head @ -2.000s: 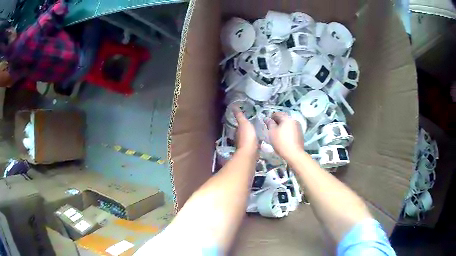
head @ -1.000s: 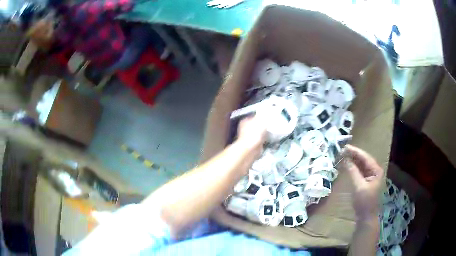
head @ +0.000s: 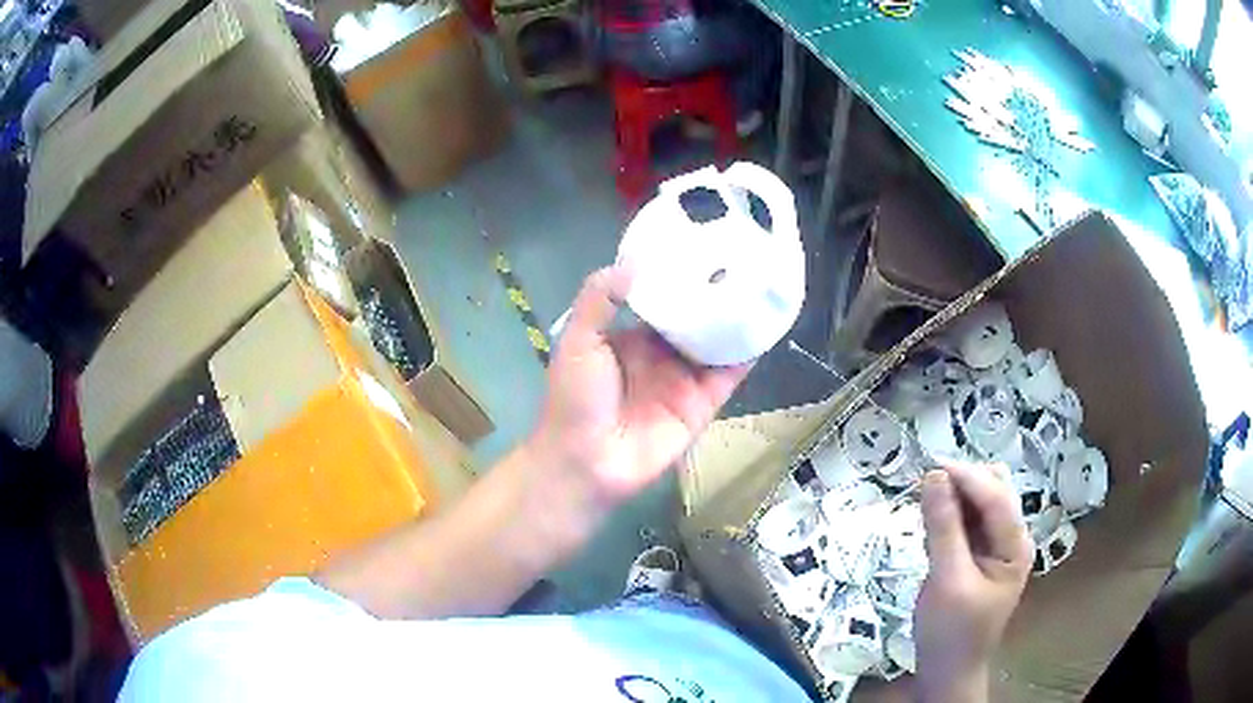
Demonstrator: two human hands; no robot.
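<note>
My left hand (head: pixel 625 398) holds a glossy white rounded housing (head: pixel 735 309) up to the left of the large carton. The housing shows two dark openings near its top and a small hole in its face. My right hand (head: pixel 973 549) is over the large cardboard carton (head: pixel 1154 398), thumb and index fingertips close together. Whether a thin piece is between them cannot be told against the white parts behind. The carton holds a heap of similar white housings (head: pixel 983 337), some with black square panels.
A green-topped bench (head: pixel 879 76) with flat white pieces (head: pixel 996 103) runs behind the carton. A red stool (head: pixel 673 117) stands on the grey floor, and part of a seated person shows beside it. Orange-covered cartons (head: pixel 323 453) stand at the left, with small metallic-looking parts in open ones.
The view has swung left. My left hand has lifted the housing out over the carton's left side and turned it face-on. My right hand stays near the carton, fingers still bent.
</note>
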